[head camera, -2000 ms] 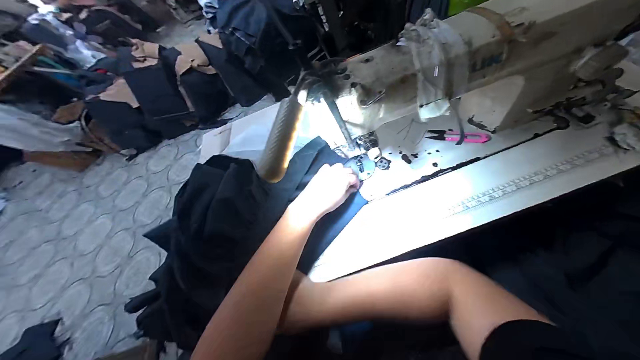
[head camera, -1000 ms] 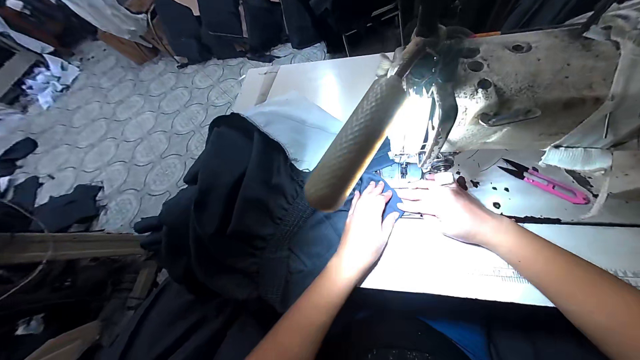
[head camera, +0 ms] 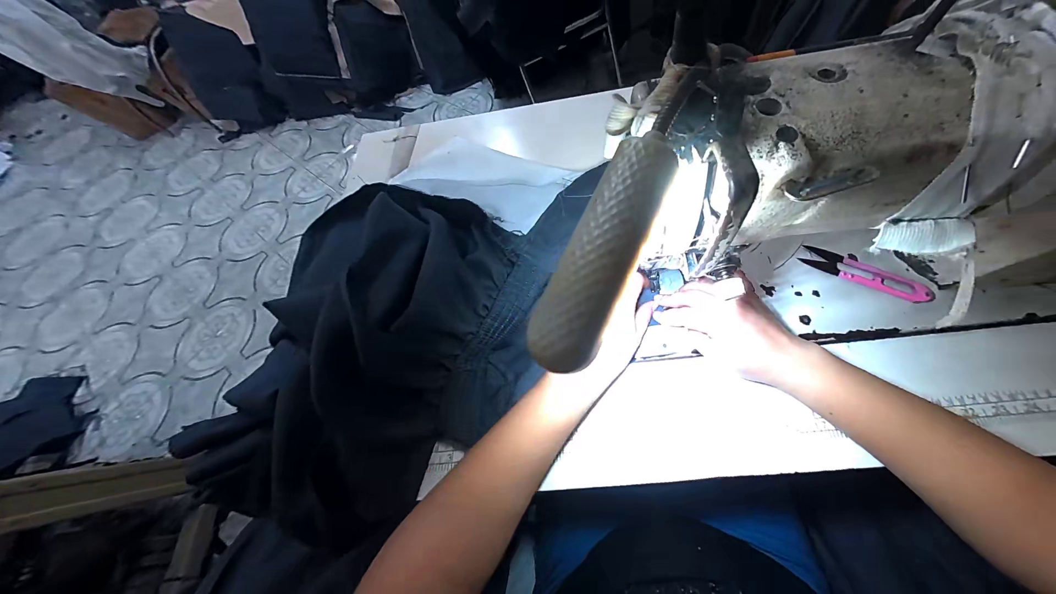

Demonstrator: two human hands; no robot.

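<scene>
A dark garment with a gathered, stitched band [head camera: 371, 313] lies over the left end of the sewing machine table, its end running under the needle area. My left hand [head camera: 615, 334] rests on the cloth beside the presser foot [head camera: 668, 279], partly hidden by a textured, lamp-like handle [head camera: 606, 252]. Close to the foot, on its right side, my right hand [head camera: 726, 326] has its fingertips on a small blue piece of the cloth [head camera: 648, 309]. Glare hides exactly how the fingers grip. The industrial sewing machine [head camera: 858, 132] stands above and to the right.
Pink thread snips [head camera: 887, 280] lie on the machine bed right of my right hand. A white strip [head camera: 924, 235] hangs from the machine. Ruler markings [head camera: 998, 404] run along the table. White fabric [head camera: 487, 177] lies behind the garment; dark cut pieces [head camera: 297, 66] are piled beyond the tiled floor.
Two seconds ago one hand was at the needle and the other forearm lay across the table's front; now both hands are at the presser foot. The view has moved closer to the machine.
</scene>
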